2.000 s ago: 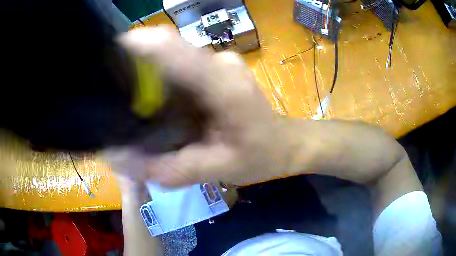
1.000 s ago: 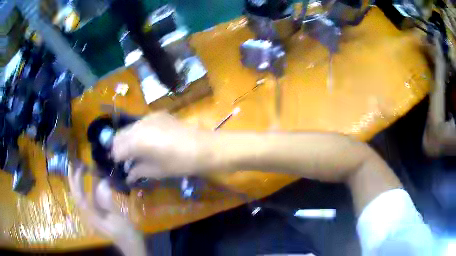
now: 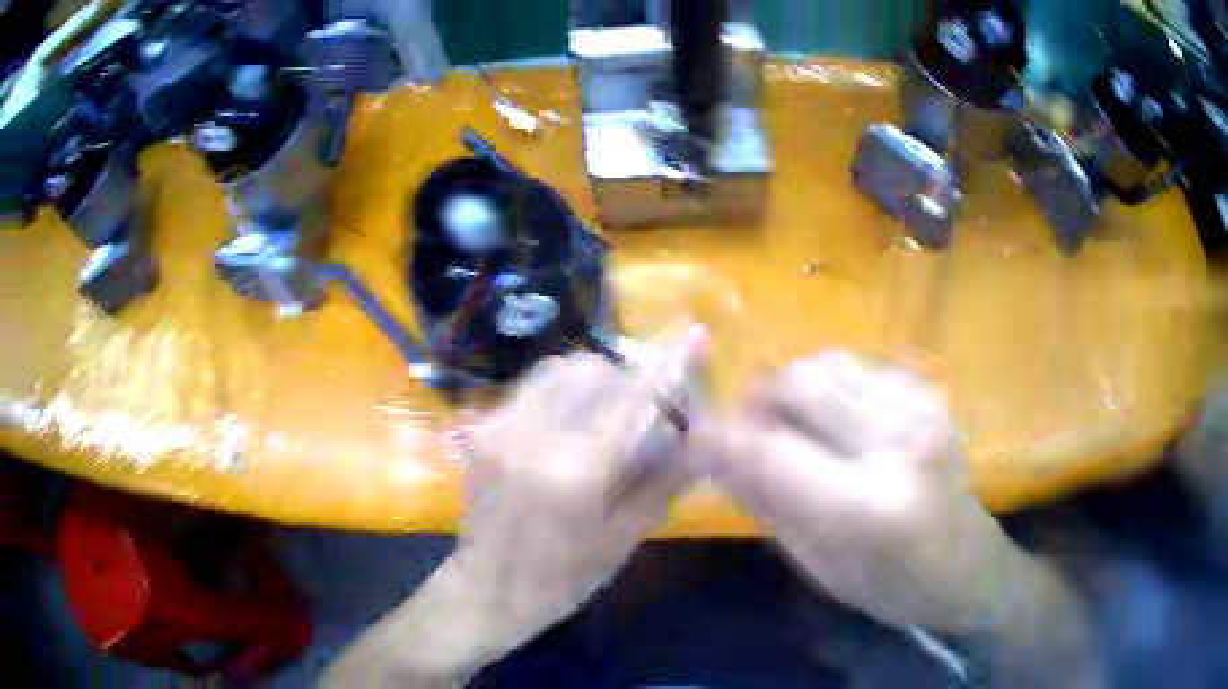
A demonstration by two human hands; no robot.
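Note:
A round black camera base (image 3: 505,276) with pale parts inside its open face lies on the orange-yellow bench, left of centre. My left hand (image 3: 579,451) is just below its lower right edge, with fingers closed on a thin dark cable (image 3: 669,408) that runs from the base. My right hand (image 3: 855,451) is beside it on the right, fingers curled and blurred; I cannot tell what it holds. The fingertips of both hands are close together.
The silver-white screw feeder (image 3: 673,148) stands at the back centre, with the dark screwdriver (image 3: 698,67) above it. Black-and-grey camera units (image 3: 256,175) stand at the left; more (image 3: 970,81) stand at the back right. A red stool (image 3: 148,586) is below the bench at the lower left.
The view has turned and steadied. My right hand has left the black base and come beside my left hand, which is now closed at the cable. Earlier, the screwdriver was in my right hand.

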